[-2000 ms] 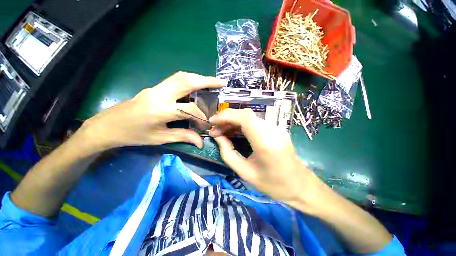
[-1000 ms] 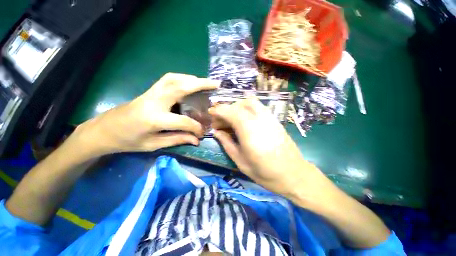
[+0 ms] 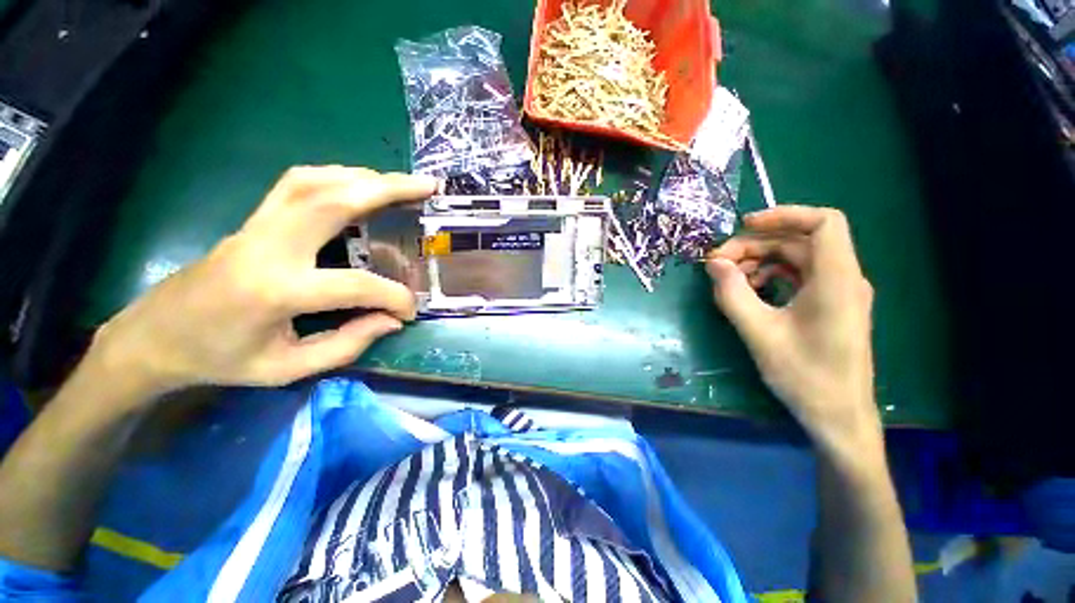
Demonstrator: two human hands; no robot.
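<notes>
My left hand (image 3: 277,277) holds the left end of a silver-grey phone middle frame (image 3: 489,283), thumb along the lower edge and fingers along the upper edge. The frame's open back faces up, with an orange tab (image 3: 439,244) and a black strip (image 3: 510,240) inside. My right hand (image 3: 796,289) is right of the frame, thumb and forefinger close together beside a heap of small dark slivers (image 3: 642,230). I cannot tell whether a sliver is between the fingertips.
A red bin (image 3: 692,71) full of tan strips stands behind the frame. A clear bag (image 3: 462,112) lies left of it, a labelled bag (image 3: 704,177) and a thin white rod (image 3: 760,171) right of it. A black tray (image 3: 71,130) is at the far left.
My right hand has left the phone frame and moved right to the dark slivers. My left hand still holds the frame, now more fully visible. The whole view has shifted to the right.
</notes>
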